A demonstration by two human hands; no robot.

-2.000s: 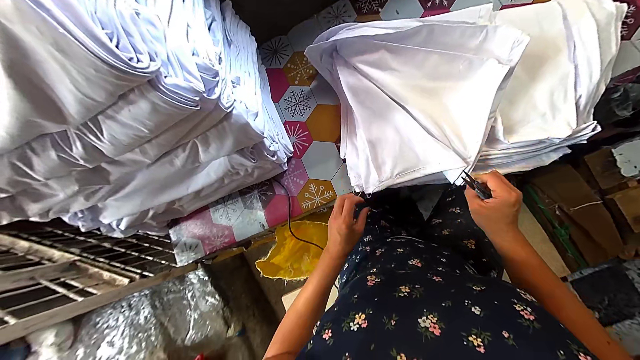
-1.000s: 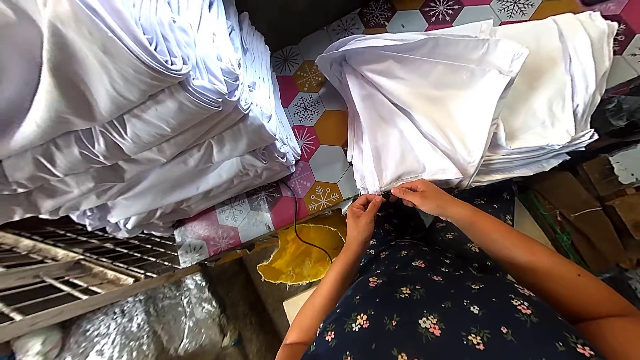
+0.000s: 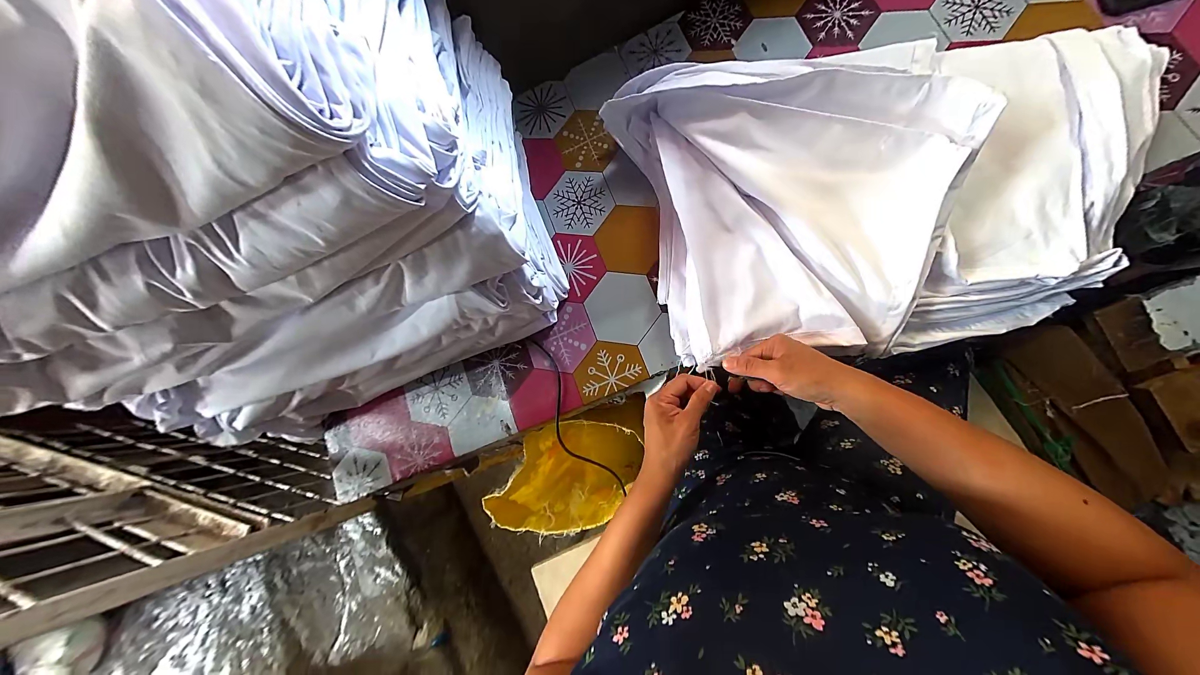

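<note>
A pile of white fabric pieces [image 3: 806,206] lies on the table in front of me, its near corner hanging by the table's edge. At that corner my left hand [image 3: 682,412] pinches loose white threads between thumb and fingertips. My right hand [image 3: 783,370] is just to the right, thumb and forefinger closed on the same fabric corner. Something dark shows under its fingers, too hidden to name. Farther right, more folded white fabric [image 3: 1022,159] lies partly beneath the pile.
A tall stack of folded white cloth [image 3: 281,216] stands at left on a patterned table cover [image 3: 609,244]. A black cord [image 3: 560,403] hangs over a yellow cloth [image 3: 562,478]. Below left is a metal rack [image 3: 169,506]; cardboard [image 3: 1078,384] lies at right.
My right hand has moved left to the fabric corner beside my left hand. Two seconds ago it held a small dark tool with metal tips farther right.
</note>
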